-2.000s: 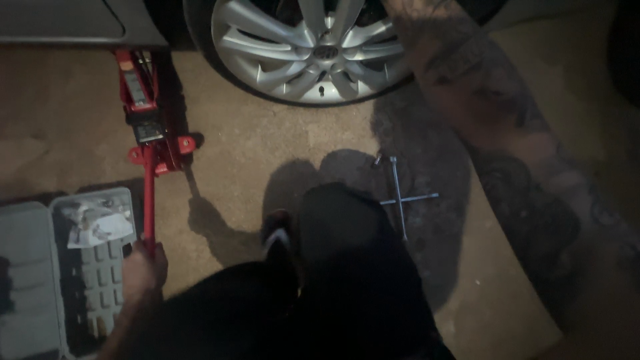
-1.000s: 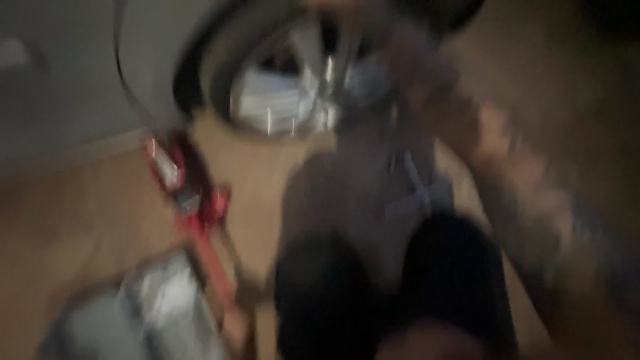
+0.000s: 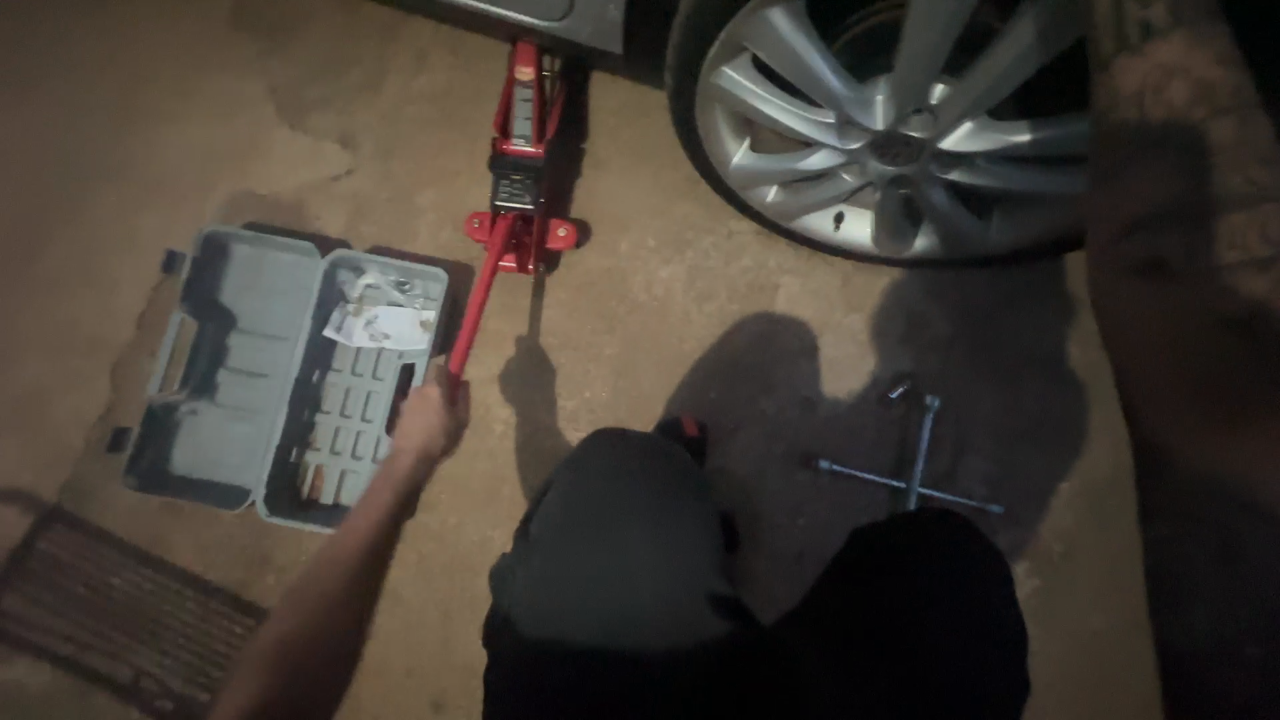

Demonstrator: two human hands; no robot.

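My left hand (image 3: 430, 415) grips the red handle of a floor jack (image 3: 517, 190). The jack's front end reaches the lower edge of the grey car body (image 3: 590, 22). To the right of the jack, a silver alloy wheel (image 3: 900, 150) with a black tyre is mounted on the car. My right forearm (image 3: 1190, 300), which bears tattoos, runs up the right side past the wheel; its hand is not in view. A four-way lug wrench (image 3: 915, 485) lies on the floor by my knee, partly hidden, with a small metal socket-like piece (image 3: 899, 389) beside it.
An open grey plastic case (image 3: 240, 375) lies left of the handle, with plastic-wrapped items and a paper (image 3: 380, 325) inside. A dark ribbed grate or mat (image 3: 120, 610) is at the lower left. My bent knees (image 3: 630, 540) fill the bottom middle; shadows cross the floor.
The view has swung about and shifted left, showing more of the case. My left hand stays on the jack handle. My right forearm now stands at the right edge.
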